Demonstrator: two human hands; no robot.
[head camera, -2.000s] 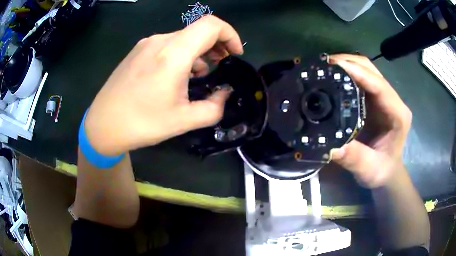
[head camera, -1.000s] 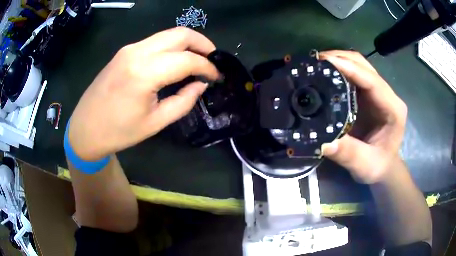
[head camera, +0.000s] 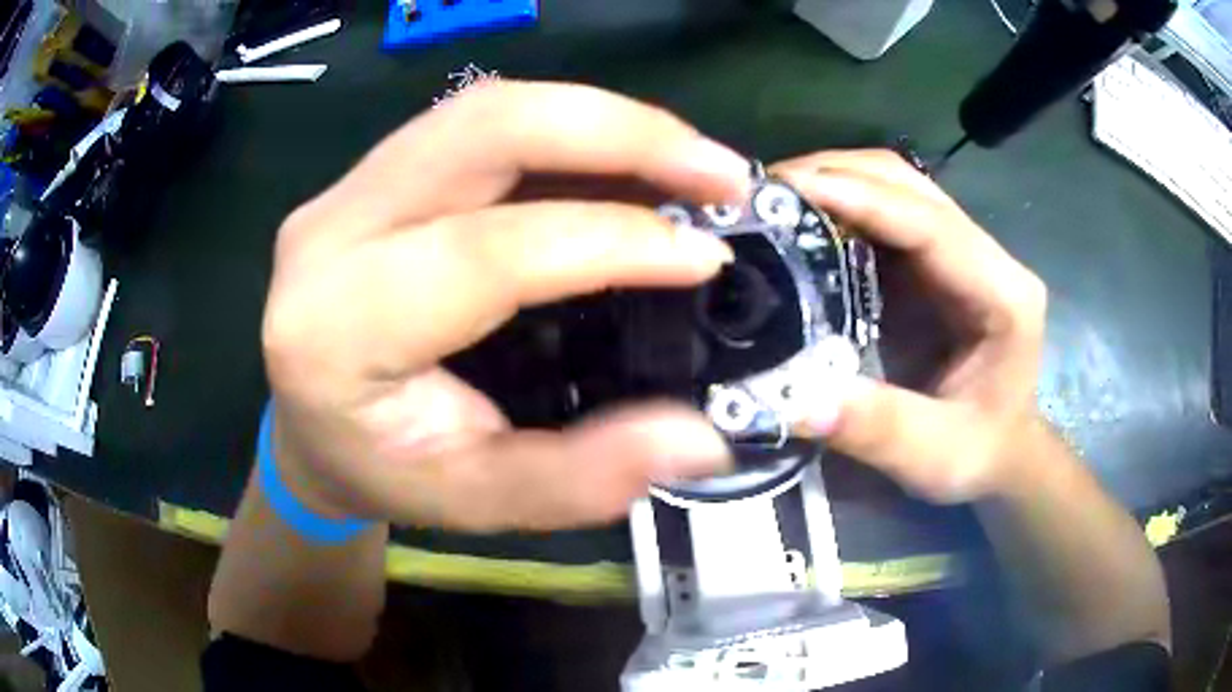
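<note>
The round LED light board (head camera: 827, 270) faces up on the black camera ball, with the dark lens module (head camera: 736, 300) at its centre. Clear LED lens caps (head camera: 777, 206) sit over the board at top and bottom. My left hand (head camera: 446, 298) reaches over from the left, fingers at the upper caps and blurred thumb near the lower ones. It hides much of the ball. My right hand (head camera: 932, 325) grips the board's right side, its thumb at the lower caps. The white bracket (head camera: 736, 568) extends below the ball.
Electric screwdriver (head camera: 1034, 81) at upper right, beside a white keyboard (head camera: 1162, 149). Screws (head camera: 469, 84) lie behind my left hand. A blue tray (head camera: 459, 19) is at the top. A white-and-black camera part (head camera: 61, 291) and small motor (head camera: 133, 365) are at left. Yellow tape (head camera: 514, 573) edges the bench.
My left hand has moved right, over the board. Clear caps now cover LEDs that were bare. The board and ball have shifted left and tilted. The blue tray has come into view.
</note>
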